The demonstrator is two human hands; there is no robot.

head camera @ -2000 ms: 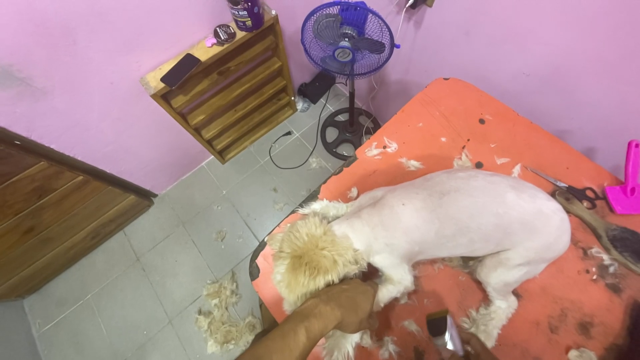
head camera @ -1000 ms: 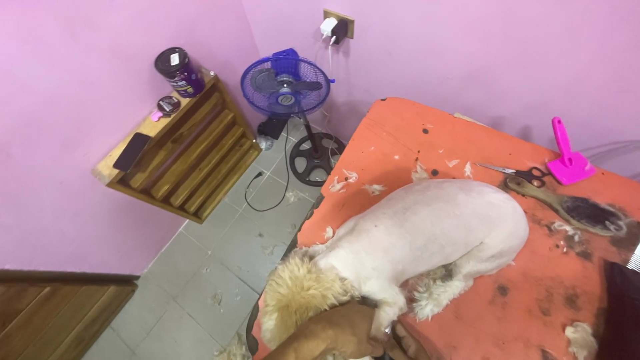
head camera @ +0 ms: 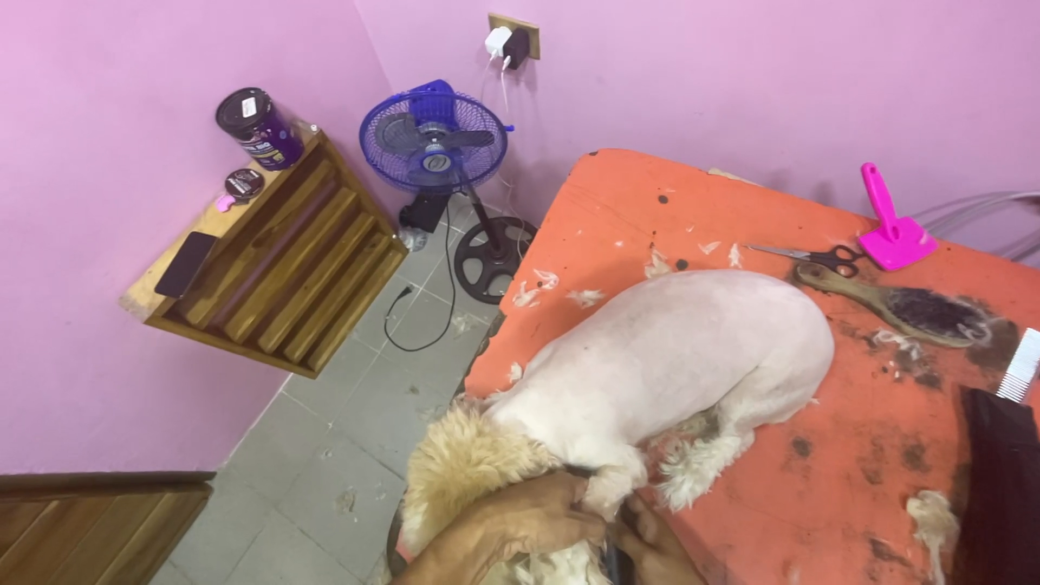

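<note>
A dog [head camera: 666, 349] with a close-clipped pale body and fluffy tan head fur lies on an orange-topped table [head camera: 617, 195]. Below its head, my left hand [head camera: 536, 516] is closed around a front leg near the paw. My right hand [head camera: 654, 540] is beside that leg, its fingers around a dark clipper [head camera: 621, 552], which is mostly hidden at the bottom edge. Long fur remains on the paws. Behind the dog's rump lie scissors [head camera: 812, 255], a pink slicker brush [head camera: 894, 236] and a wooden-handled bristle brush [head camera: 902, 305].
A metal comb [head camera: 1020, 366] lies at the right, near dark cloth [head camera: 995, 487]. Fur tufts [head camera: 933, 516] are scattered on the table. Beyond the table stand a blue fan [head camera: 435, 142] and a slatted wooden shelf [head camera: 284, 268] holding a phone [head camera: 185, 264] and a tub [head camera: 260, 130].
My right hand and the clipper have moved in from the right, close to my left hand at the dog's front leg. The view has shifted.
</note>
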